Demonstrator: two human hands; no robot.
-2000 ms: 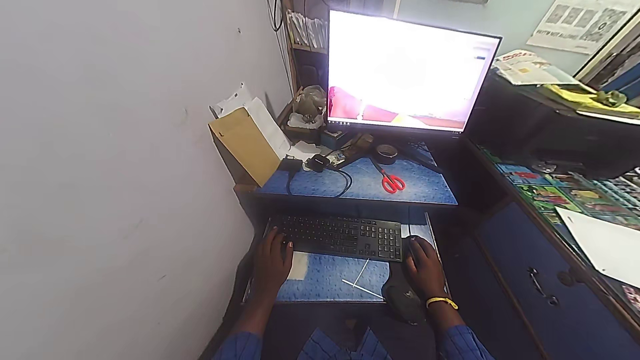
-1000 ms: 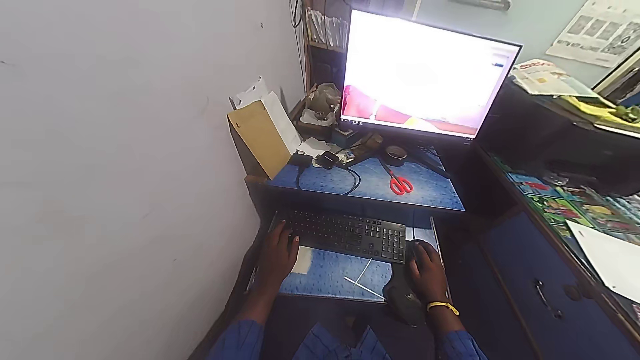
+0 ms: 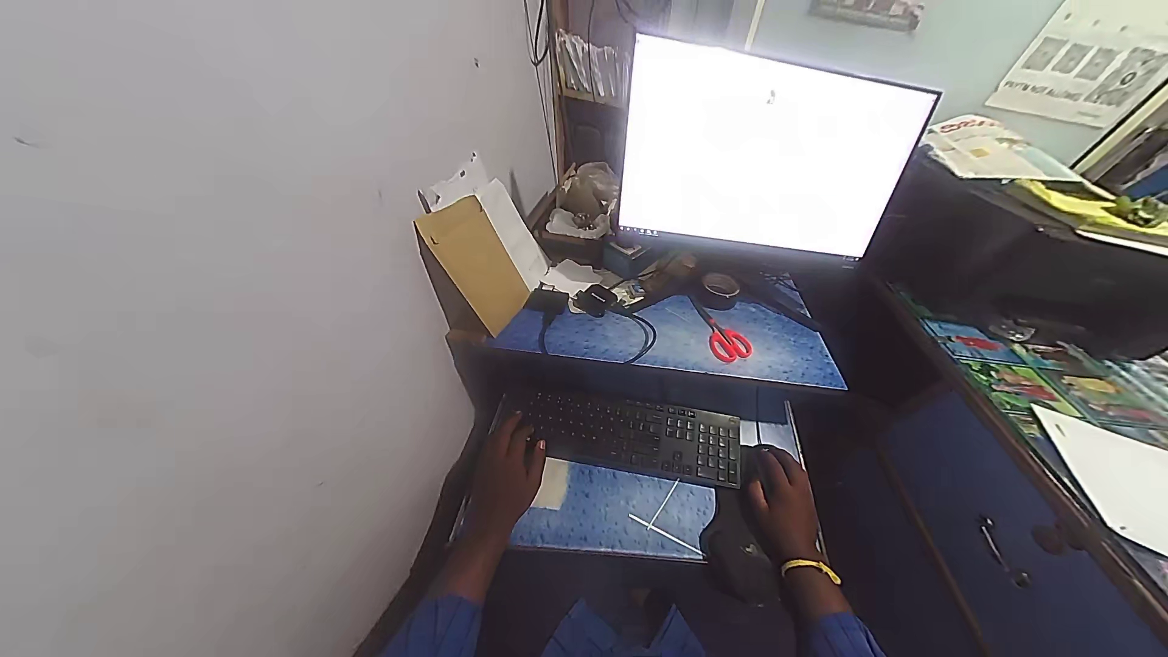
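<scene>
A black keyboard [image 3: 639, 436] lies on the blue pull-out tray [image 3: 593, 511]. My left hand [image 3: 507, 470] rests at the keyboard's left end, fingers apart on or just over its keys. My right hand [image 3: 781, 497] is closed over a dark computer mouse [image 3: 757, 456] just right of the keyboard. Under the right wrist, which wears a yellow band, a dark mouse pad [image 3: 744, 557] reaches past the tray's front edge. Behind them the monitor [image 3: 776, 146] shows a nearly all-white screen.
Red-handled scissors [image 3: 729, 345], a roll of tape [image 3: 720, 286] and a black cable [image 3: 652, 338] lie on the upper shelf. A brown envelope [image 3: 479, 265] leans against the left wall. A blue cabinet [image 3: 967, 493] stands at right, with a white sheet [image 3: 1109, 479] on its top.
The monitor's picture has gone from pink and yellow along its bottom to almost entirely white. Both hands have kept their places at the keyboard and mouse.
</scene>
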